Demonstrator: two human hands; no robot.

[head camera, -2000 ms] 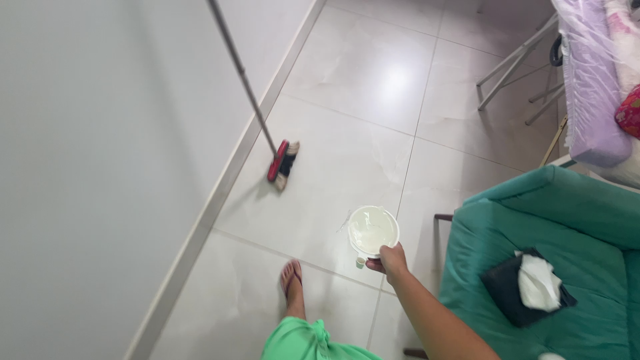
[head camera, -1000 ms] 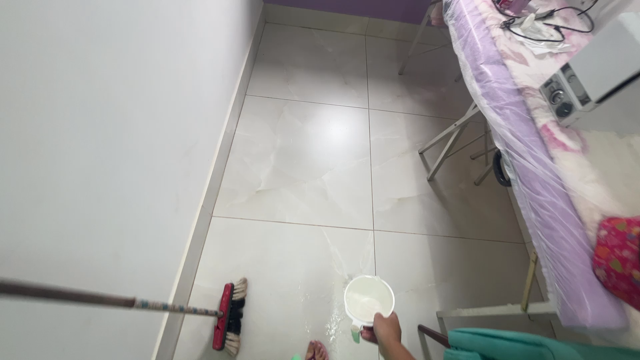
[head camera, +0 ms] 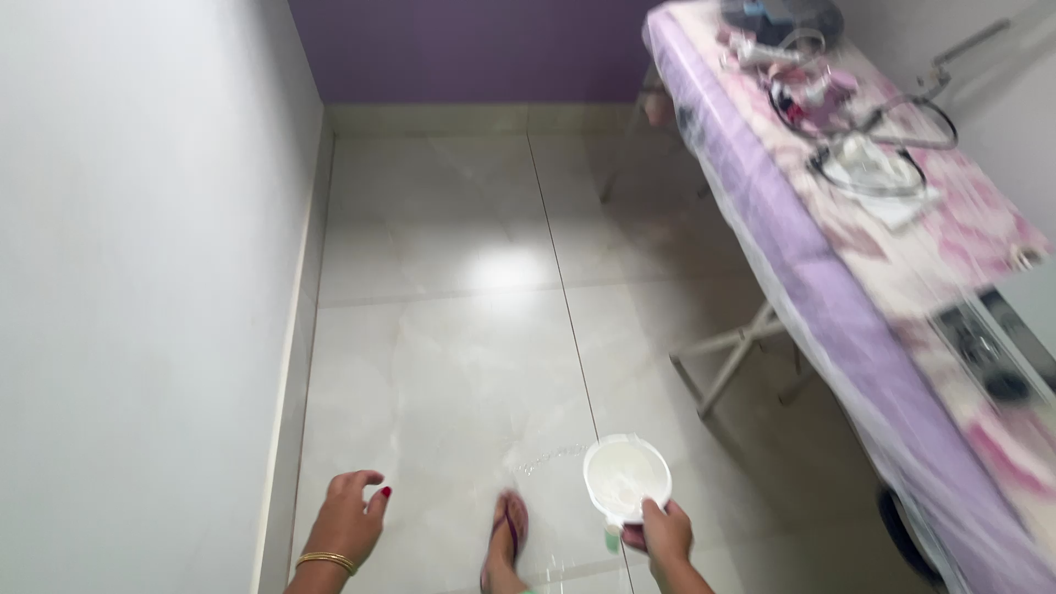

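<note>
My right hand [head camera: 662, 535] grips the near rim of a round white plastic tub [head camera: 627, 478], which has pale liquid inside. A small pale green piece [head camera: 611, 539] shows just below the tub, beside my fingers. Over the floor at the lower left, my left hand [head camera: 346, 518] holds nothing, its thumb and fingers apart. Wet streaks and drops [head camera: 553, 456] lie on the tiles between the tub and my foot in a flip-flop [head camera: 509, 528].
A plain wall [head camera: 148, 289] runs along the left and a purple wall [head camera: 470, 49] stands ahead. On the right is a long plastic-covered table [head camera: 775, 198] on folding metal legs [head camera: 734, 359], bearing cables, cloths and a device [head camera: 982, 346].
The view has moved forward along the floor. My left hand has come into view. The broom seen before at the left and the green chair are out of view. My right hand still holds the tub.
</note>
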